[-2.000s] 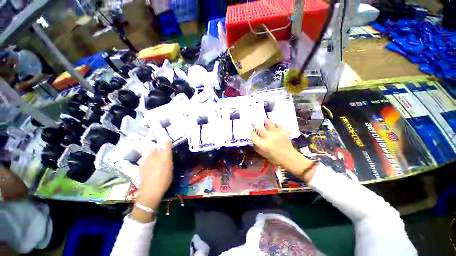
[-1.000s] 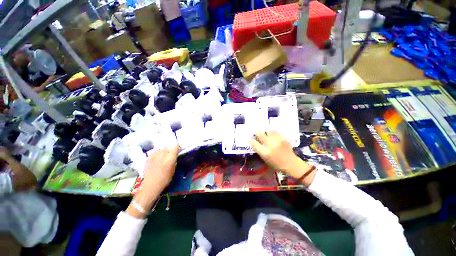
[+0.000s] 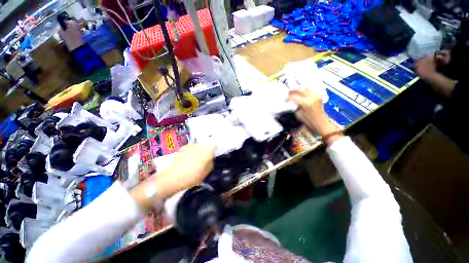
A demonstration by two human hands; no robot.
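Note:
White camera housings [image 3: 218, 132] lie in an uneven, blurred group on the bench, with more white pieces [image 3: 303, 77] at their right end. My right hand [image 3: 309, 110] is at this right end, its fingers curled on the edge of a white housing. My left hand [image 3: 189, 165] is blurred, at the near left of the group, palm down; whether it holds anything is hidden. A camera unit with a black ball [image 3: 198, 210] shows below my left hand, at the bench's front edge. Dark round parts [image 3: 241, 162] lie between my hands.
Many camera units with black balls [image 3: 61, 154] crowd the left. A red basket [image 3: 175, 38], a cardboard carton [image 3: 157, 79] and a hanging cable with a yellow-wrapped end [image 3: 186, 102] stand behind. Blue pieces [image 3: 329, 25] are heaped at the back right. Another person's arm [image 3: 437, 74] shows far right.
The view has turned right. The housings are no longer in a neat row and sit further right along the bench. The black-ball unit and dark parts now show near the front edge.

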